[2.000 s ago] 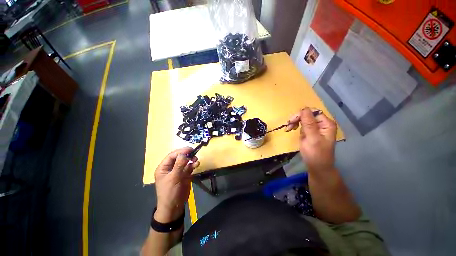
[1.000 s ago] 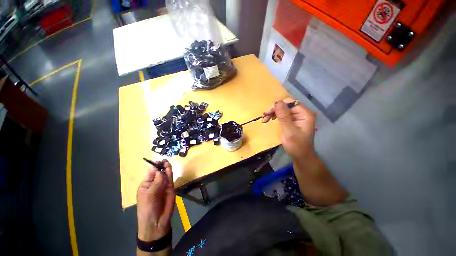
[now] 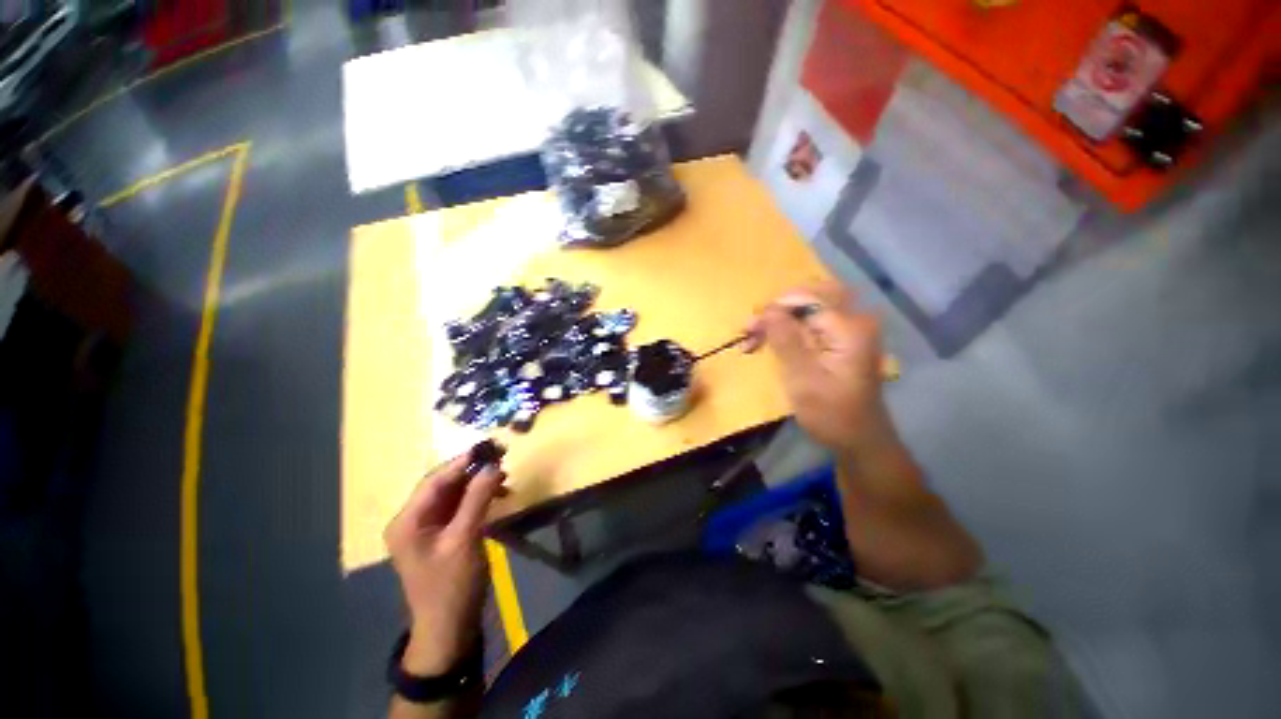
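Note:
My left hand (image 3: 447, 523) holds a small black part (image 3: 485, 457) in its fingertips, at the table's front edge left of the cup. My right hand (image 3: 826, 358) holds a thin dark brush (image 3: 724, 347), whose tip is at the mouth of a whitish cup (image 3: 662, 403). The cup has dark contents (image 3: 662, 365). Whether the tip touches them I cannot tell. A loose pile of black parts (image 3: 527, 351) with white glints lies just left of the cup. The view is blurred.
The yellow-tan table (image 3: 717, 211) bears a clear bag of black parts (image 3: 611, 176) at its far end. A white table (image 3: 436, 113) stands beyond. An orange machine (image 3: 969, 56) is at upper right. A blue bin (image 3: 731, 523) holding parts is below the front edge.
Since a second ago the black part in my left hand has turned and no longer points out to the left. The whole view has shifted slightly. My right hand still holds the brush by the cup.

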